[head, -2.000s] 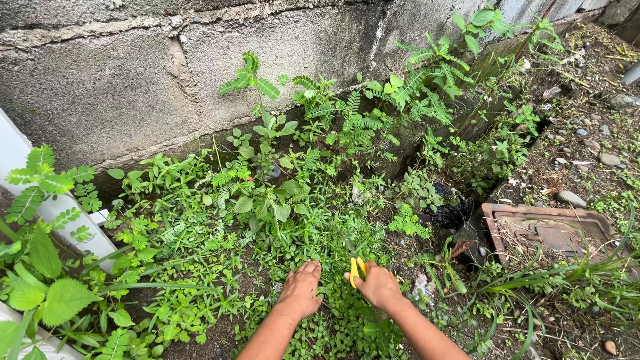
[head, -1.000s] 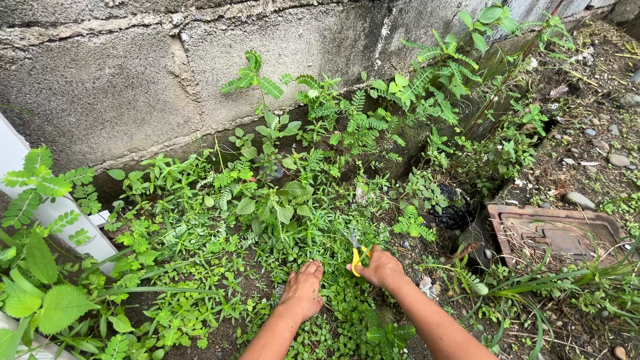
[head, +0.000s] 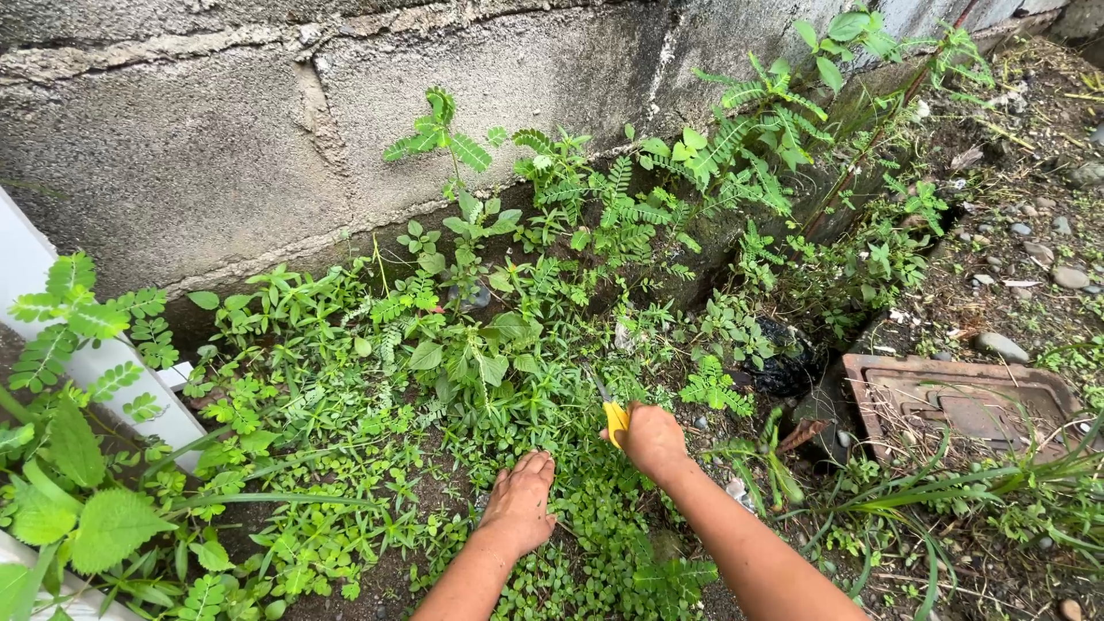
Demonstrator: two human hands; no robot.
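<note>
My right hand (head: 653,438) grips a pair of scissors by their yellow handles (head: 616,423). The metal blades point up and to the left, with their tips among low green weeds (head: 561,392). Just left of it, my left hand (head: 520,500) lies palm down on the weeds, fingers pointing away from me. Whether those fingers hold any stems cannot be seen. A taller leafy weed (head: 496,341) stands beyond both hands, close to the wall.
A concrete block wall (head: 207,164) runs across the back. To the right lie a rusty rectangular cover (head: 966,405), black plastic (head: 783,358) in a ditch and scattered stones (head: 1000,348). A white frame-like piece (head: 129,371) and broad-leaved plants (head: 112,526) border the left.
My right hand with the scissors has moved a little up and away from me, and the blades reach into the weeds. My left hand has stayed in nearly the same place.
</note>
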